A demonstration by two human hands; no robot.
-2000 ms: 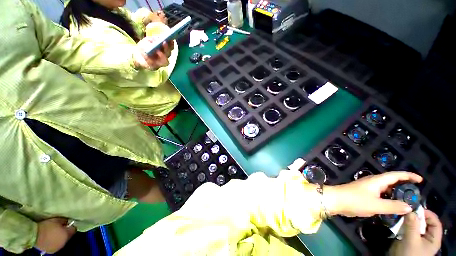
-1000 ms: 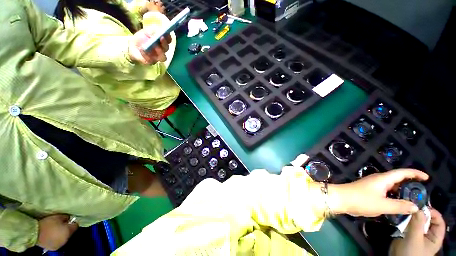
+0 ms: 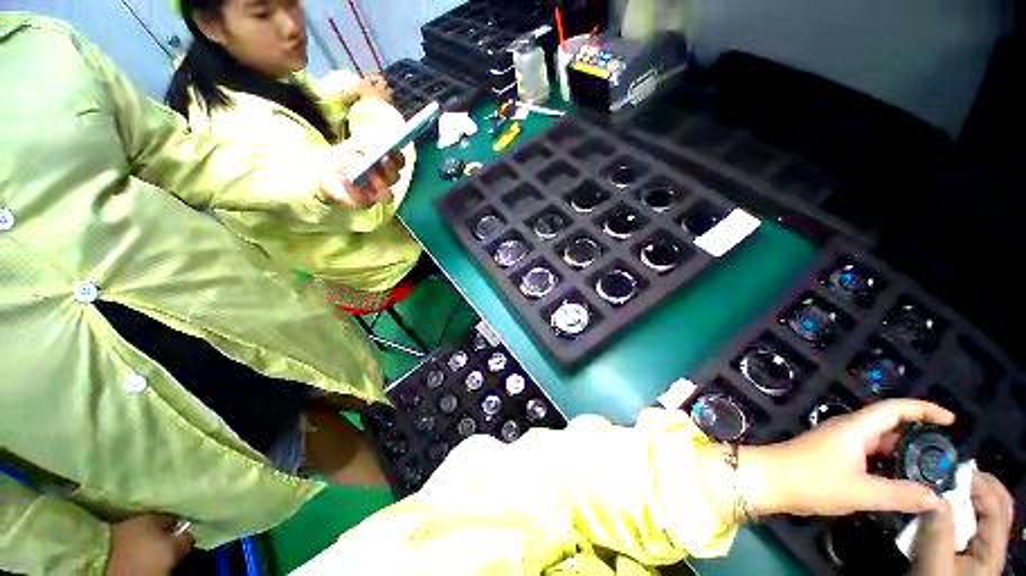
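Observation:
My left hand [image 3: 849, 456] holds a round black watch body [image 3: 929, 456] with a blue spot on its face, above the near foam tray [image 3: 720, 371] at the lower right. My right hand [image 3: 977, 529], partly cut off by the bottom edge, holds a crumpled white wipe [image 3: 954, 512] against or close beside the watch's lower edge. Pockets of the near tray hold round black parts, several with blue spots. My hands hide part of this tray.
A second foam tray [image 3: 602, 326] with round parts lies ahead, a white label [image 3: 728, 232] at its edge. A lower tray [image 3: 456, 394] sits below bench level. Two people in yellow-green smocks are at left; one holds a flat device [image 3: 394, 143]. A bottle [image 3: 529, 70] and printer-like machine [image 3: 624, 73] stand behind.
The view has tilted up slightly, so the bench scene sits lower and more of the seated person shows. The watch has turned slightly in my left hand; both hands keep their holds.

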